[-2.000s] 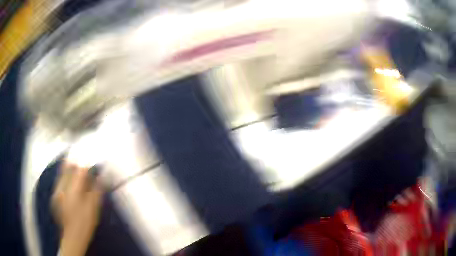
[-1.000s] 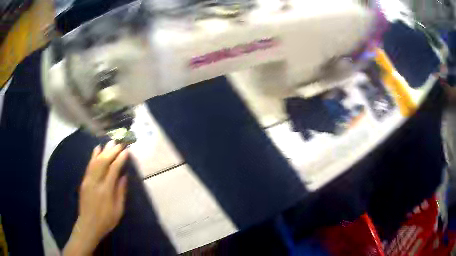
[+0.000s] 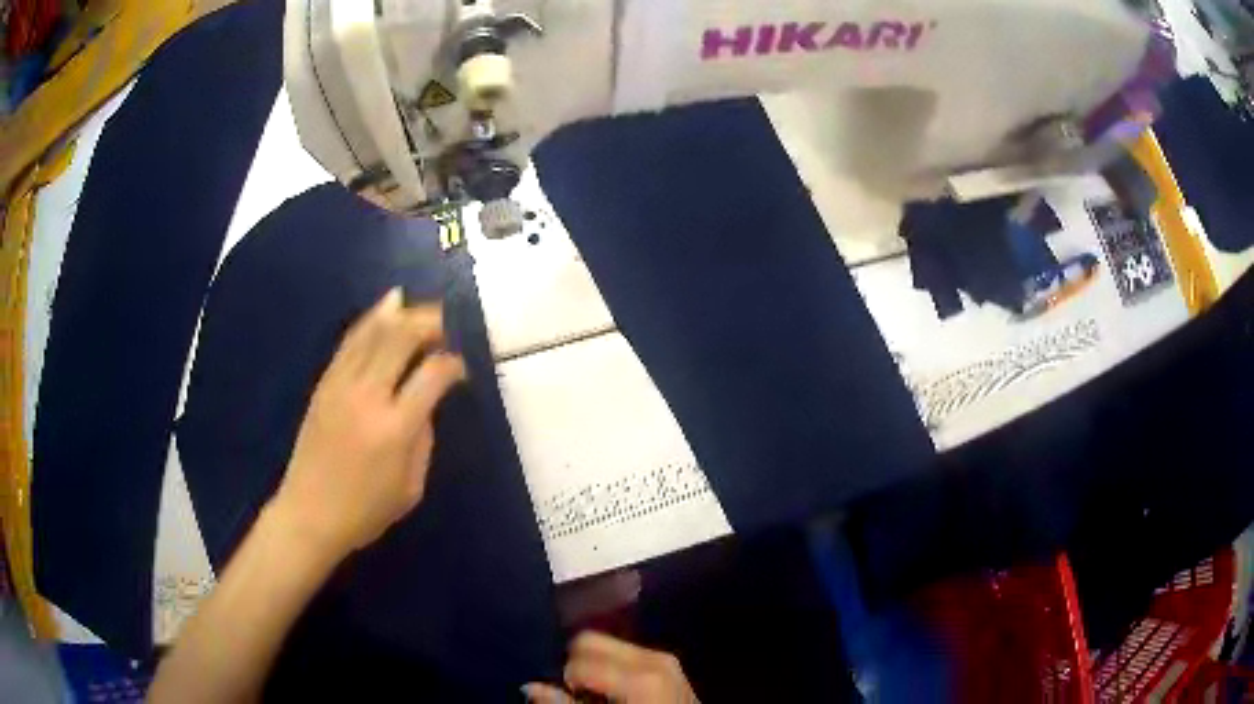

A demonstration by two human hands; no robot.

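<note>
The dark navy cut panel point(image 3: 296, 323) lies on the machine table, its curved far end by the presser foot point(image 3: 450, 227). Its right edge runs from the foot towards the lap. My left hand point(image 3: 365, 426) is on the panel below the foot, fingers bent and thumb close to the fingers, holding the cloth near its right edge. My right hand point(image 3: 626, 674) is at the bottom edge of the picture, partly cut off, its fingers at the panel's right edge near the lap. The white sewing machine head point(image 3: 365, 96) stands over the panel's far end.
A navy strip point(image 3: 743, 303) lies under the machine arm. A long navy piece point(image 3: 138, 316) lies along the left side. Scraps point(image 3: 963, 255) and an orange-blue tool point(image 3: 1059, 286) are at right. Dark cloth point(image 3: 1169, 413) hangs over the front edge above a red basket point(image 3: 1011, 619).
The view has steadied and shifted; the machine now sits higher and further right. My left hand has moved from beside the presser foot down onto the panel. My right hand has come into view at the bottom.
</note>
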